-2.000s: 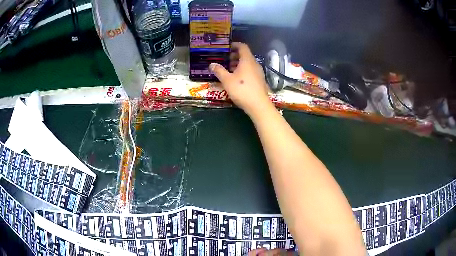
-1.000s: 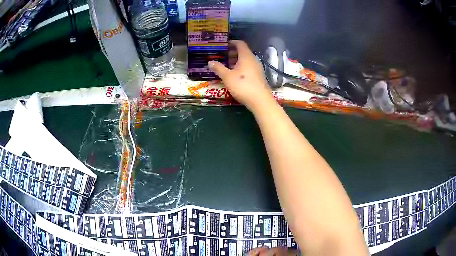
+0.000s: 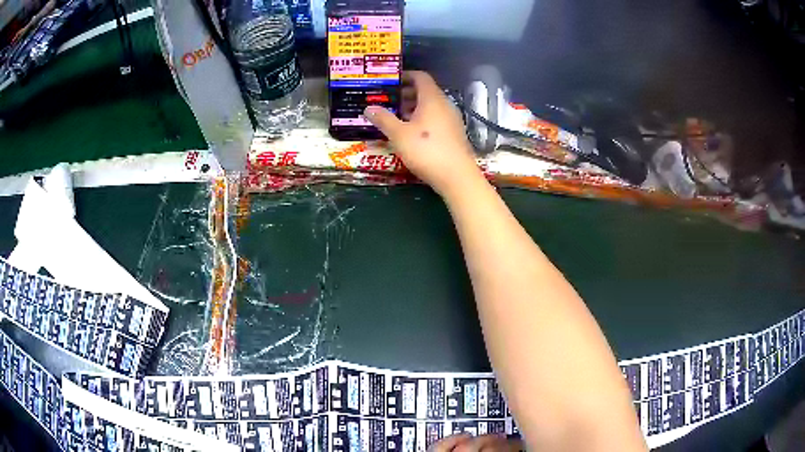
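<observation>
The smartphone (image 3: 364, 66) leans upright at the back of the bench, its screen lit yellow, pink and dark. My right hand (image 3: 422, 128) is at its lower right edge, with the thumb on the lower screen and the fingers curled around the side. My left hand (image 3: 477, 443) shows only as some fingertips at the bottom edge, at the label strip (image 3: 406, 399); its grip is hidden. The strip carries two rows of black-and-white labels, several with pale blue patches, and runs along the front of the bench. My right forearm covers part of it.
A water bottle (image 3: 265, 71) and a grey-white panel (image 3: 199, 79) stand left of the phone. Wrinkled clear film (image 3: 287, 265) and printed tape (image 3: 309, 157) lie on the green bench. White backing paper (image 3: 75, 238) curls at left. Cables and wrapped items (image 3: 618, 150) lie at back right.
The phone screen's picture has changed, with brighter yellow and pink blocks and a red patch above my thumb. My right hand stays at the phone; my left fingertips remain at the bottom edge.
</observation>
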